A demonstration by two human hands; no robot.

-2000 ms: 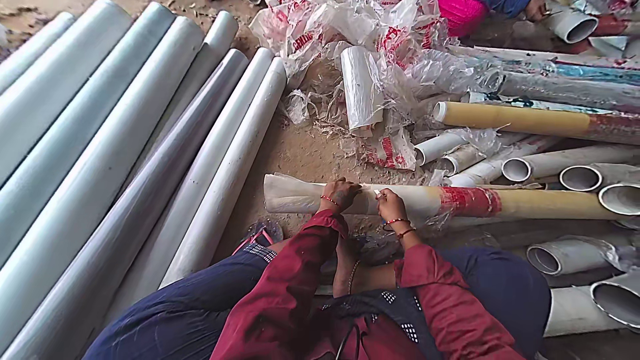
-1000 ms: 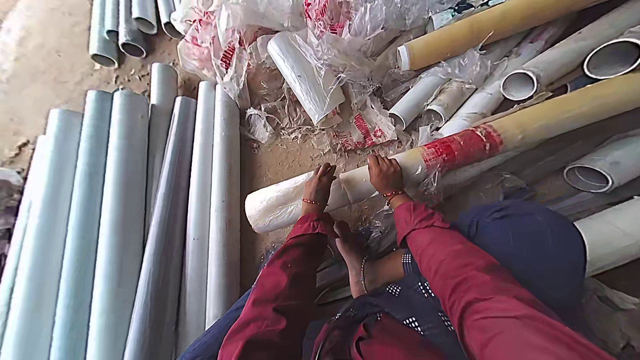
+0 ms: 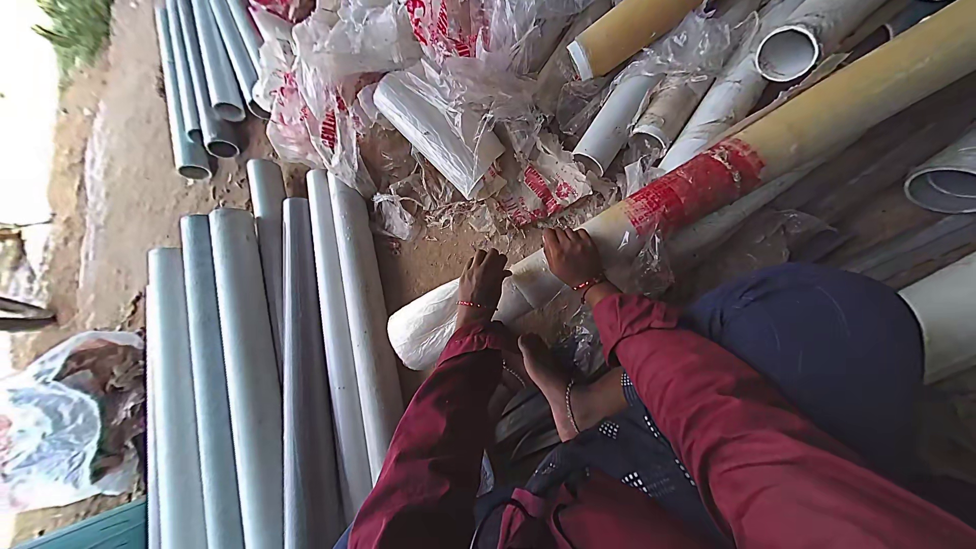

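Observation:
A long yellowish pipe (image 3: 823,114) with a red printed band lies diagonally in front of me, its lower left end in white plastic film (image 3: 423,324). My left hand (image 3: 482,282) rests over the wrapped part, fingers curled on its far side. Farther up the same pipe, my right hand (image 3: 570,258) lies on it just below the red band, fingers bent over the top. Whether either hand pinches the film cannot be made out. Loose clear film (image 3: 648,255) hangs at the pipe beside the right hand. My bare foot (image 3: 545,366) is just below the pipe.
Several grey pipes (image 3: 244,366) lie side by side at the left, with more pipes (image 3: 217,84) beyond. Crumpled printed plastic wrap (image 3: 335,99) and a short wrapped roll (image 3: 427,126) lie ahead. Open-ended pipes (image 3: 789,53) are heaped at the right; a plastic bag (image 3: 53,435) lies far left.
The view has turned and shifted left. Both hands were close together on the pipe two seconds ago and are farther apart along it now. The pipe lies at a steeper slant in view.

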